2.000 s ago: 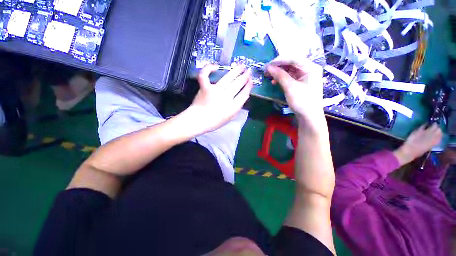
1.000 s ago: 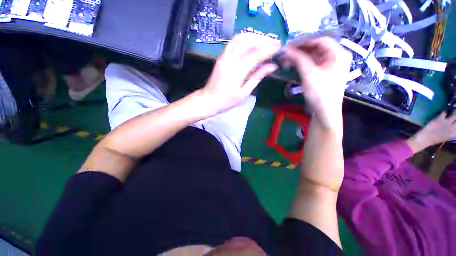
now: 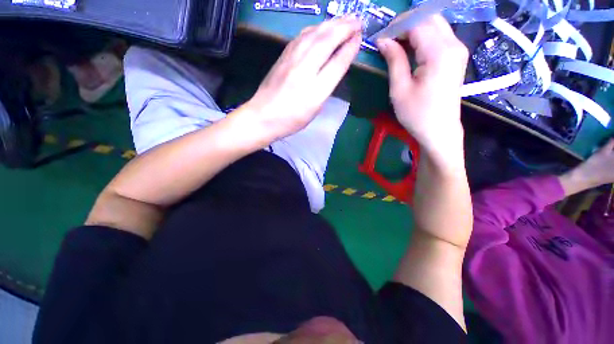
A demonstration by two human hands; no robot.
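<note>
A dark speckled circuit board [image 3: 363, 12] lies at the bench edge near the top. My left hand [image 3: 312, 67] rests at the board's left part, its fingertips on the board and the fingers close together. My right hand [image 3: 424, 70] pinches a flat ribbon cable [image 3: 412, 18] between thumb and fingers at the board's right side. The cable slants up and right from the board. Whether its end sits in a connector cannot be told.
A large black tray [image 3: 134, 20] is at the upper left. A heap of white flat cables [image 3: 549, 50] over dark boards lies at the right. Another narrow board [image 3: 287, 7] lies at the top. A red stool [image 3: 390, 158] stands below. A person in a purple sleeve [image 3: 518, 201] is at the right.
The view has shifted, so the bench sits higher in the picture. The hands, raised and blurred together a second ago, are now lower at the board, with the cable visible in my right hand.
</note>
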